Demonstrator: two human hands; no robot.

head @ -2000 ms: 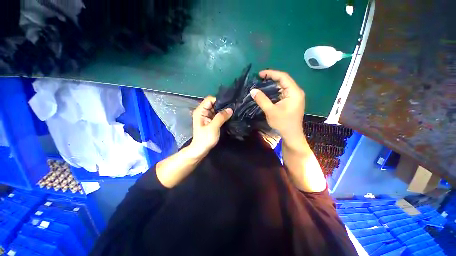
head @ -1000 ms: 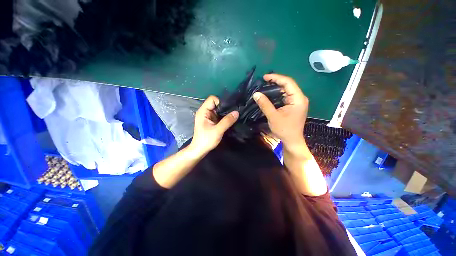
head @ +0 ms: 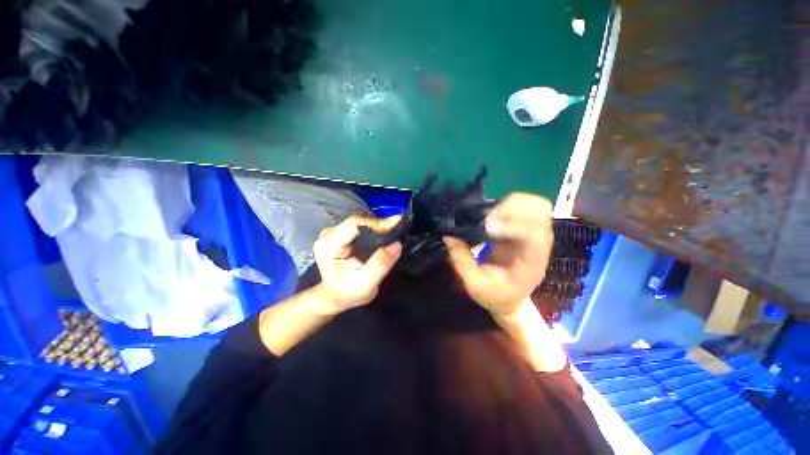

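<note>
A black ruffled cluster [head: 448,209] with spiky edges is held between both hands, at the near edge of the green bench top [head: 426,115]. My left hand [head: 355,262] pinches its left side between thumb and fingers. My right hand [head: 511,249] holds its right side, with the fingers curled and slightly blurred. The lower part of the cluster merges with the dark clothing and is hard to make out.
Black pieces [head: 204,62] are heaped at back left. A white glue bottle [head: 536,106] lies at bench right, beside a stained box [head: 710,133]. White liner sheets [head: 133,249] hang at left. Brown parts [head: 568,267] sit below right. Blue crates [head: 675,400] stand on the floor.
Both hands and the cluster have moved lower, nearer the body. The cluster's upright pointed piece no longer shows; its edges now look spread. The view has shifted, so the bottle appears farther left.
</note>
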